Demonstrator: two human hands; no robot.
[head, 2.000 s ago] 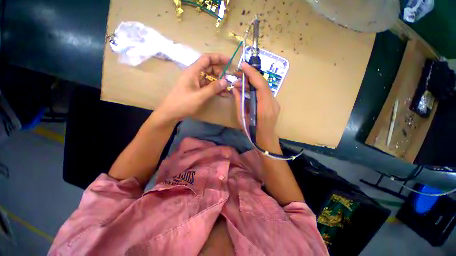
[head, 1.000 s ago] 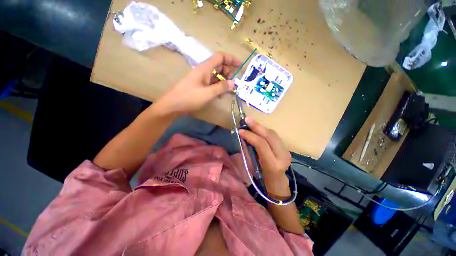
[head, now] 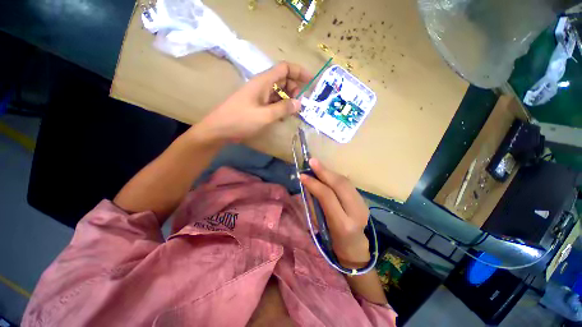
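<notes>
A white rounded-square housing (head: 348,131) lies open side up on the cardboard work mat (head: 395,147), with a green-blue circuit board (head: 345,111) inside. My left hand (head: 265,102) pinches a narrow gold contact piece (head: 279,91) at the housing's left side; its fingers hide part of it. A thin green lead wire (head: 314,78) rises from those fingers. My right hand (head: 338,204) holds the dark soldering iron (head: 317,214), its tip pointing up, just below the housing's left corner. A thin pale line loops from the iron around the wrist.
A white bagged bundle (head: 204,35) lies left of the housing. More gold-and-green pieces (head: 303,11) lie at the top edge. A clear plastic hood (head: 478,45) is at upper right. A brown side tray (head: 469,185) with a dark holder (head: 515,150) is at right. A black bin (head: 402,281) is below.
Since two seconds ago, my right hand and the iron have moved down off the housing, uncovering the circuit board. In the last second the iron tip has drawn slightly away from the left fingers.
</notes>
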